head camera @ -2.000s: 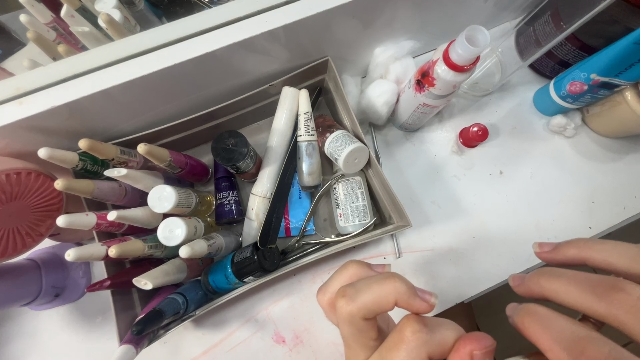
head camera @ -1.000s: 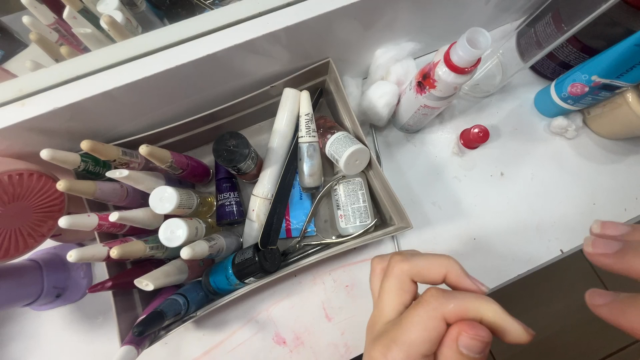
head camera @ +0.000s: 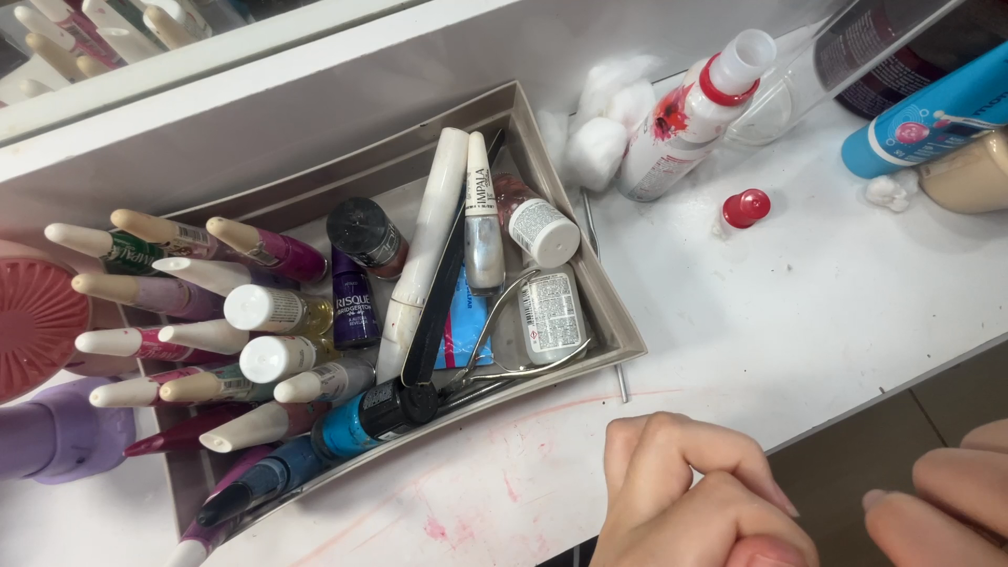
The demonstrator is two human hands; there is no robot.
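My left hand point(head camera: 701, 496) is at the bottom, right of centre, with its fingers curled and nothing visible in them. My right hand point(head camera: 945, 488) shows only partly at the lower right edge, its fingers a little bent and apart from the left hand. Nearest to the left hand is a grey box point(head camera: 622, 354) of nail polish bottles point(head camera: 354, 307). Inside it also lie a black nail file point(head camera: 437, 315), a white tube point(head camera: 429, 213), metal nippers point(head camera: 488, 339) and a small bottle with a white cap point(head camera: 543, 232). A thin metal stick point(head camera: 623, 382) juts out beside the box.
Behind the box are cotton balls point(head camera: 598, 150) and a spray bottle point(head camera: 677, 126). A small red cap point(head camera: 746, 209) sits on the white tabletop point(head camera: 795, 315), with a blue tube point(head camera: 890, 146) at the right. A purple container point(head camera: 79, 429) is at the left. The table edge runs below the hands.
Two seconds ago both hands were closer together; my right hand has moved away to the right, partly out of view. My left hand has also shifted somewhat right, its fingers still curled.
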